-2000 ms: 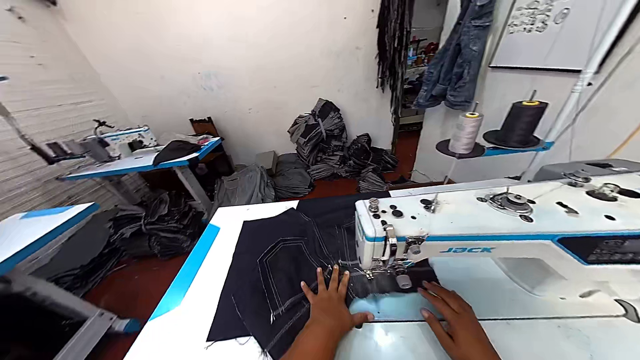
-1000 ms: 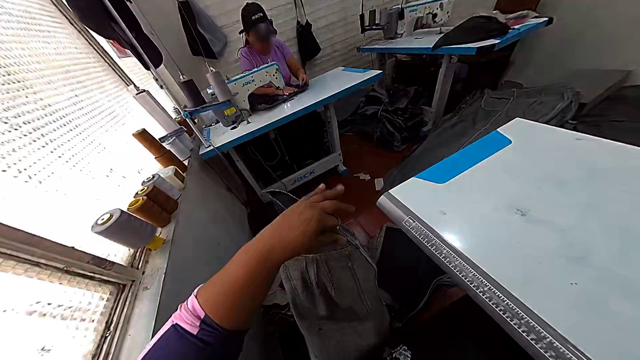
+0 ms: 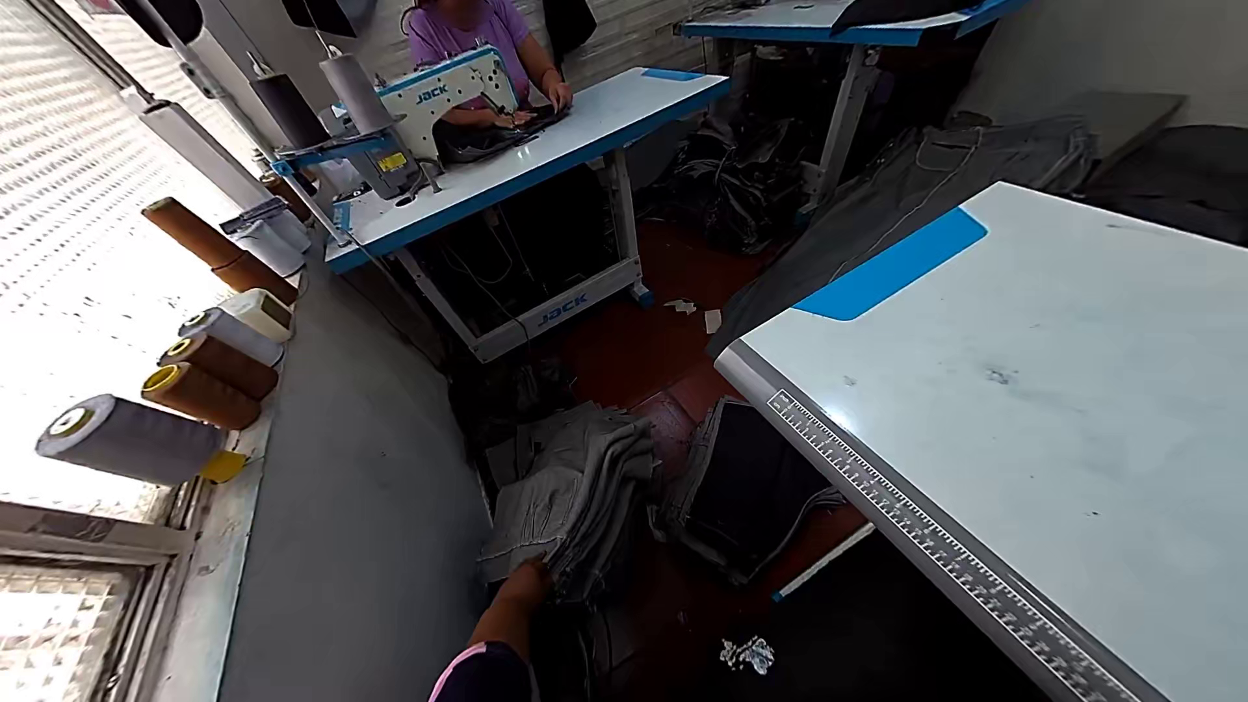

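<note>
My left hand [image 3: 529, 583] reaches down at the lower middle of the head view and touches the near edge of a stack of grey denim pieces [image 3: 570, 487]. Its fingertips are hidden against the cloth, so the grip does not show clearly. Right of that stack, a second stack of dark denim pieces [image 3: 746, 487] lies on the red floor. The white tabletop [image 3: 1014, 390], with a ruler strip [image 3: 936, 546] along its edge, fills the right side. My right hand is out of view.
Thread cones [image 3: 136, 439] lie along the window sill at left. Beyond, a person [image 3: 468, 39] in a purple top works at a Jack sewing machine [image 3: 439, 97] on another table [image 3: 526, 161]. Grey fabric [image 3: 877, 205] is heaped behind the near table. Paper scraps [image 3: 748, 655] lie on the floor.
The view has swung from the near sewing machine to the floor at its left. My left hand has gone down from above the grey stack to its near edge. My right hand has left the view.
</note>
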